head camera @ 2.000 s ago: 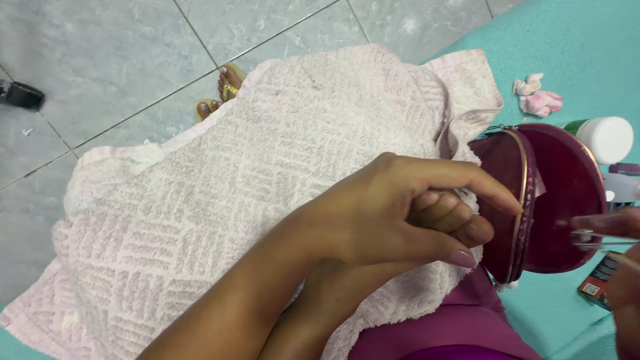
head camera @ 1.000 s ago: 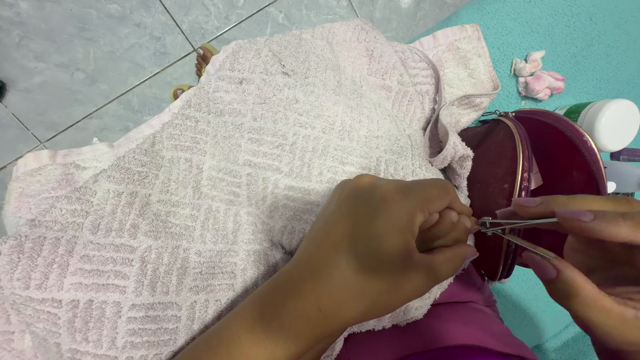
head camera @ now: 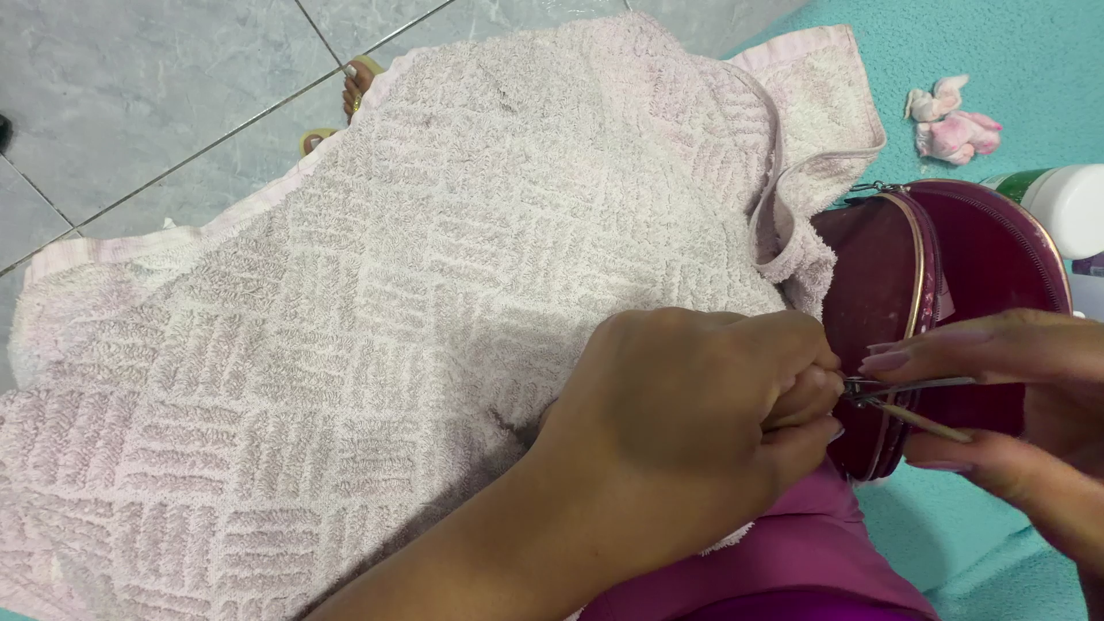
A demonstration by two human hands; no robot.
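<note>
My left hand (head camera: 690, 423) reaches in from the bottom and is closed around another person's fingers (head camera: 806, 398), which are mostly hidden beneath it. My right hand (head camera: 1026, 423), at the right edge, holds small metal cuticle nippers (head camera: 862, 392) by their two spread handles, between thumb and fingers. The jaws of the nippers are at the held fingertips; the exact contact is hidden. A pale textured towel (head camera: 483, 250) lies below and left of the hands. A dark red zippered case (head camera: 871, 285) lies unzipped behind the nippers.
Two pink-stained cotton pieces (head camera: 957, 134) rest on a turquoise cloth (head camera: 1035, 86) at upper right. Near the case lies a white-lidded jar (head camera: 1069, 211). Purple fabric (head camera: 768, 569) shows at the bottom. At upper left are sandalled feet (head camera: 358, 82) on a tiled floor (head camera: 155, 95).
Two seconds ago my left index finger was extended and the nippers were off to the right. Since then my left hand has closed over the fingers, and my right hand has brought the nippers left to them.
</note>
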